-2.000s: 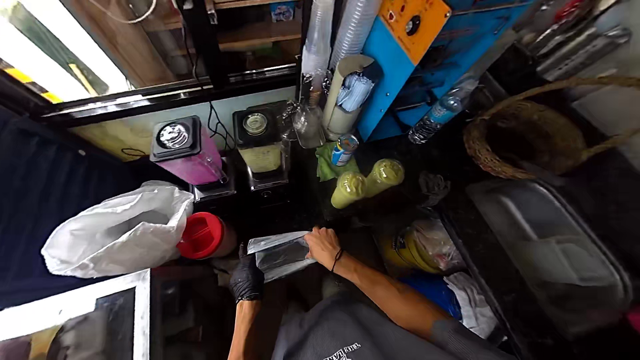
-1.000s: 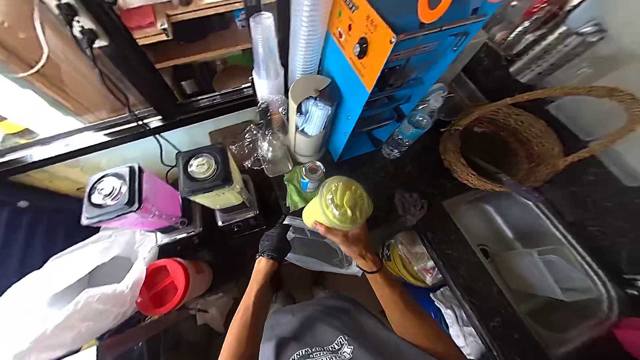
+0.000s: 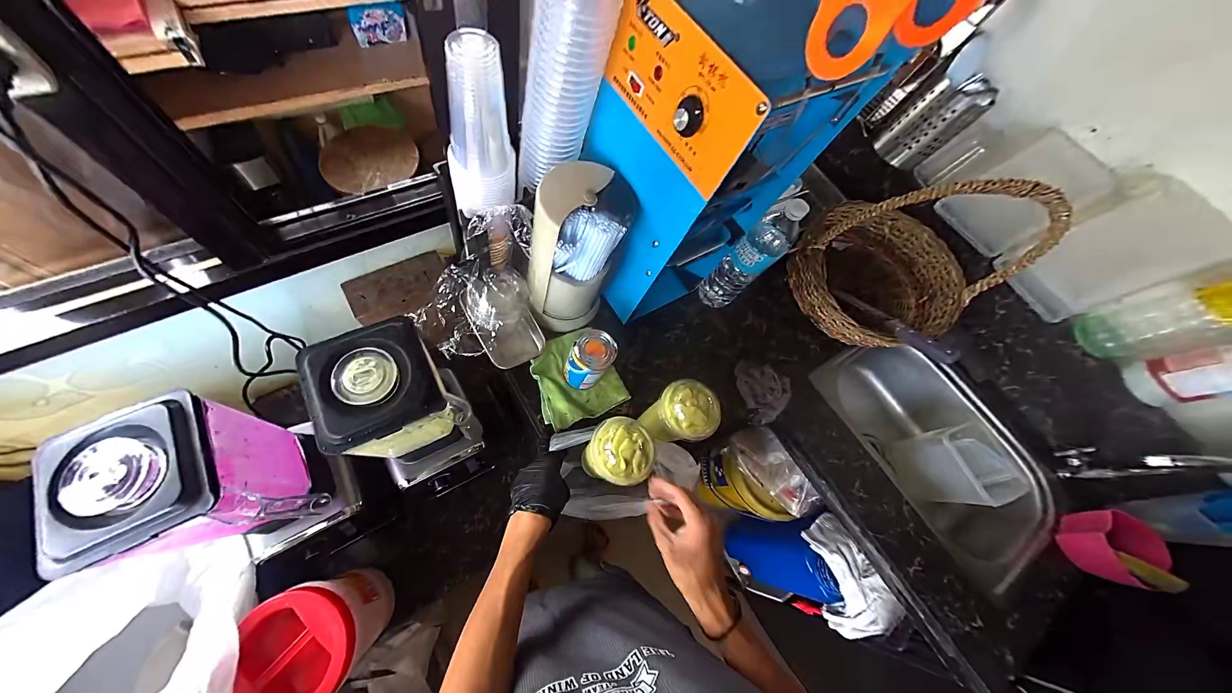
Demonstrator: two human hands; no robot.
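My left hand (image 3: 540, 489), in a black glove, holds the left side of a clear plastic bag (image 3: 599, 502) near the counter's front edge. My bare right hand (image 3: 685, 534) is at the bag's right side, fingers bent, close below a domed plastic cup of green drink (image 3: 618, 450). That cup is at the bag's mouth; how far it is inside cannot be told. A second domed green cup (image 3: 681, 411) stands just behind it to the right. An opened can (image 3: 589, 359) sits on a green cloth (image 3: 568, 395) behind the cups.
Two blenders, one with pink contents (image 3: 255, 462) and one with green (image 3: 409, 433), stand left. Behind are a straw holder (image 3: 558, 289), stacked cups (image 3: 478, 125) and a blue-orange machine (image 3: 688, 106). A wicker basket (image 3: 876, 274), water bottle (image 3: 756, 252) and sink (image 3: 895, 385) are right.
One second ago my right hand held a green cup above the bag; now the cup is lower and my fingers are below it. Two seconds ago both cups stood behind the bag.
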